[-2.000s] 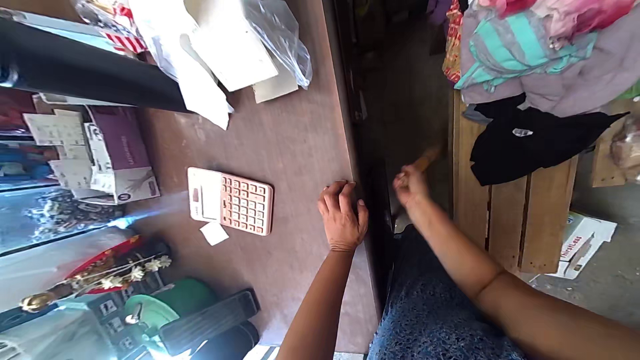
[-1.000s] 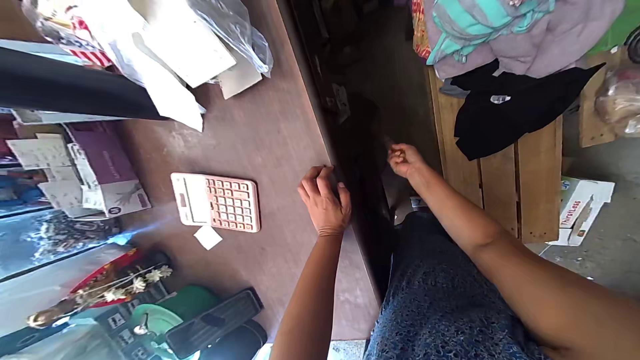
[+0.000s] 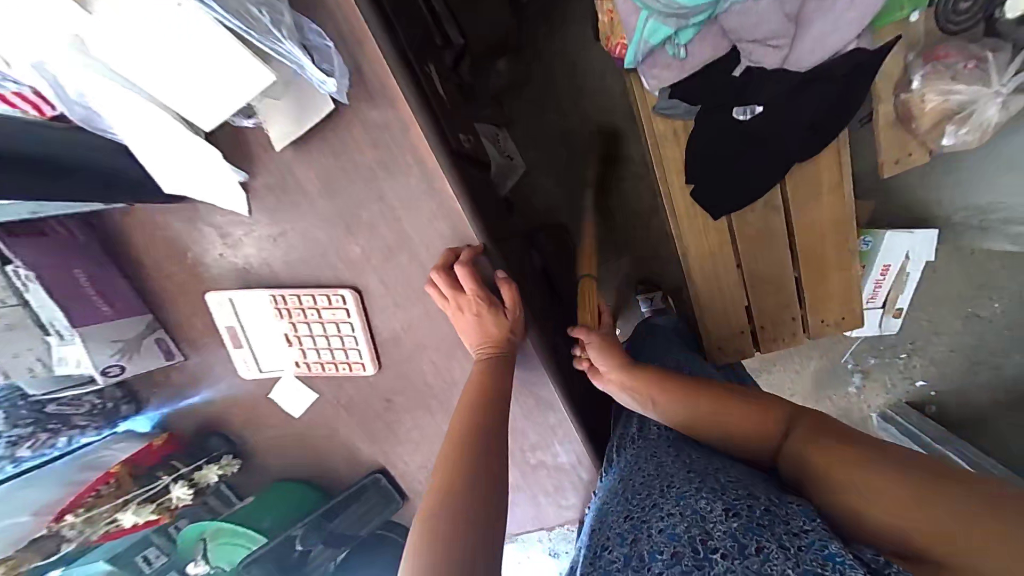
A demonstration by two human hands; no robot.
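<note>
My right hand (image 3: 600, 352) is closed round the bound end of a stick broom (image 3: 589, 296), just beyond the brown table's edge. The rest of the broom reaches away over the dark floor and is blurred. On the edge of the brown table (image 3: 376, 216) rests my left hand (image 3: 480, 308), palm down, fingers bent and apart, holding nothing. A pink calculator (image 3: 292, 332) lies on the table to its left, with a small white paper (image 3: 293, 395) beside it.
Right of the dark gap stands a wooden slatted bench (image 3: 760, 272) with a black cloth garment (image 3: 784, 120) and other clothes. A white carton (image 3: 892, 280) is on the floor. Papers, a purple box (image 3: 72, 272) and a green container (image 3: 256, 524) crowd the table's left side.
The broom in my right hand has swung about; it pointed up and right two seconds ago and now points nearly straight ahead. My left hand has stayed on the table edge.
</note>
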